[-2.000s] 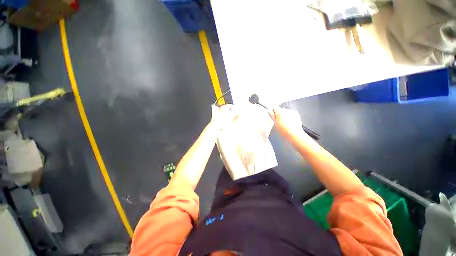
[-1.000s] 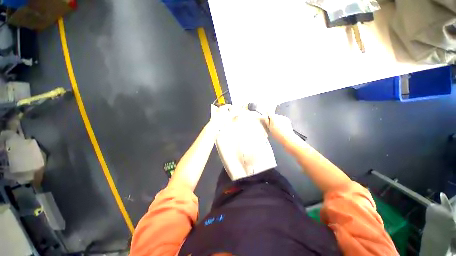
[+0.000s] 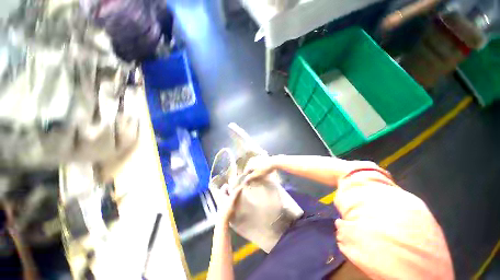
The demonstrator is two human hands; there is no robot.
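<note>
A beige handbag [image 3: 266,210] with upright pale loop handles is held against the dark apron, its open top facing away from me. My left hand [image 3: 231,192] grips the near left part of the top edge. My right hand [image 3: 257,167] is at the top edge on the right, with the fingers close to the left hand. Blur hides whether anything small is between the fingers. A thin black hammer handle [image 3: 153,232] lies on the pale table [image 3: 129,240] at the left; its head cannot be made out.
A green crate [image 3: 403,117] with a pale sheet inside stands ahead on the right. Blue bins [image 3: 197,115] stand beside the table, holding packets. Grey-beige pieces [image 3: 49,104] are heaped at the left. A white table [image 3: 312,22] is at the back. A person's forearm [image 3: 411,13] shows upper right.
The view has turned, bringing the green crate ahead and the table to the left. The hammer has left my right hand and lies on the table. Both hands are now on the bag's top edge.
</note>
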